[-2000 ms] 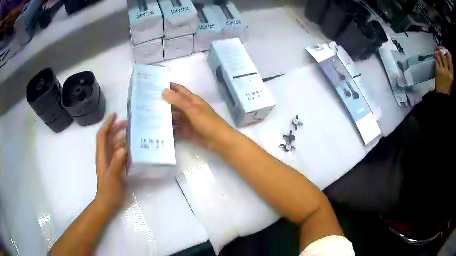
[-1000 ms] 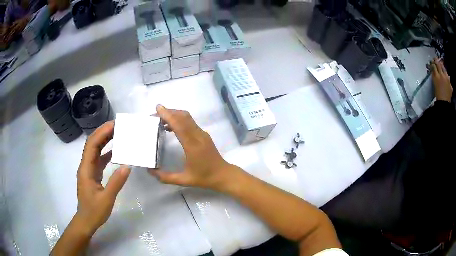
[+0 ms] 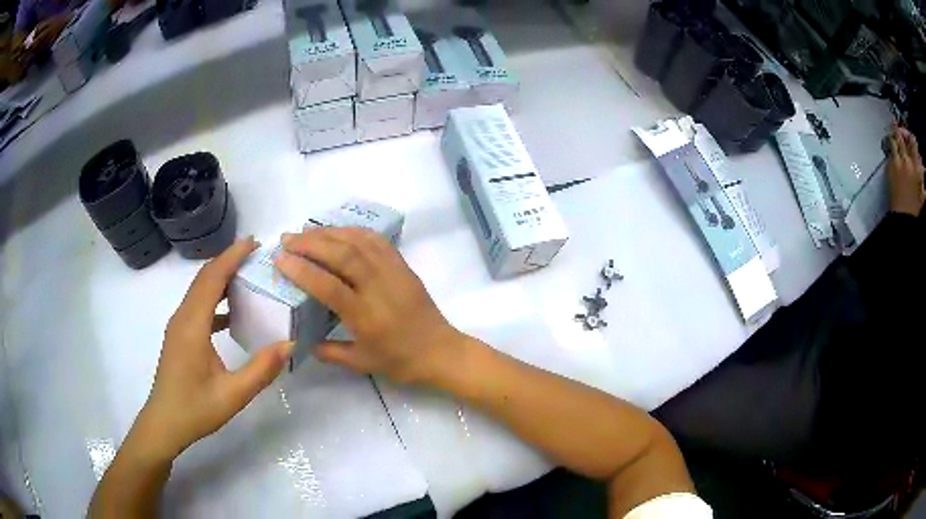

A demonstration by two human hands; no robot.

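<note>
A pale blue and white folding carton point(image 3: 364, 218) lies tilted between my hands at the centre left, its closed white end point(image 3: 262, 319) towards me. My left hand point(image 3: 203, 355) holds this near end, with the thumb at the lower edge and fingers at the upper left edge. My right hand point(image 3: 371, 299) lies over the carton's top and right side, fingers on its printed face. Its far end shows beyond my right hand. Another closed carton point(image 3: 505, 193) lies on the table to the right.
Cartons point(image 3: 355, 76) are stacked in two layers behind. Black cup bases stand at left point(image 3: 191, 203) and back right point(image 3: 716, 76). Small clips point(image 3: 595, 307) lie right of my forearm. Flat carton blanks point(image 3: 711, 218) lie at right on the white covering point(image 3: 508, 345). A co-worker's hand point(image 3: 904, 172) holds a carton at far right.
The carton turned from upright with print facing me to end-on, then down to a slant pointing away to the right. My right hand moved from its side onto its top.
</note>
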